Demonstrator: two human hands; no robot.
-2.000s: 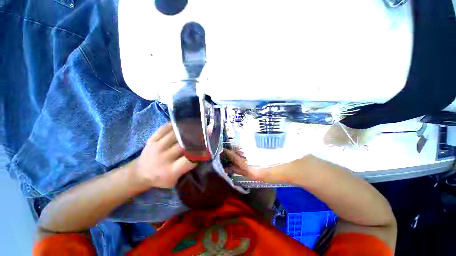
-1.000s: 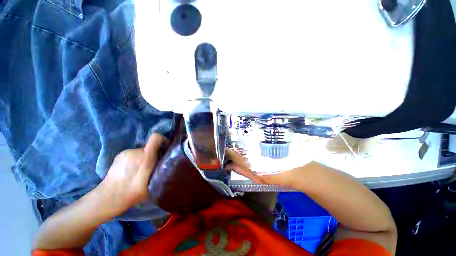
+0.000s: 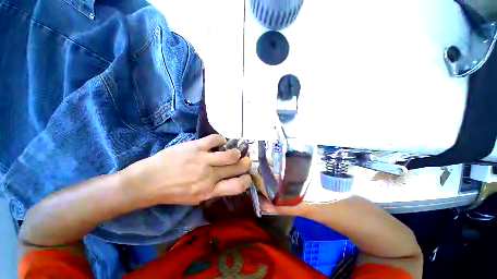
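A blue denim garment point(image 3: 92, 125) is spread at the left of the white sewing machine head point(image 3: 354, 76) and hangs toward my lap. A dark brown strip point(image 3: 229, 210) shows below my left hand, and more of it shows along the denim's right edge. My left hand point(image 3: 204, 171) holds the work near the needle area, its fingers bent over the strip and garment edge. My right hand point(image 3: 267, 190) is at the right side of the same edge, partly hidden behind the shiny guard point(image 3: 294, 169). The needle and presser foot are not clearly seen.
A ridged tension knob point(image 3: 337, 181) sits under the head. Black cloth point(image 3: 474, 120) hangs at the head's right. The white table's front edge point(image 3: 403, 204) runs below. A blue crate point(image 3: 324, 248) stands under the table. A metal loop point(image 3: 474, 54) is at the upper right.
The view has shifted, so the machine head sits further right. My left hand has moved right from the side of the brown strip to the needle area; less of the strip shows.
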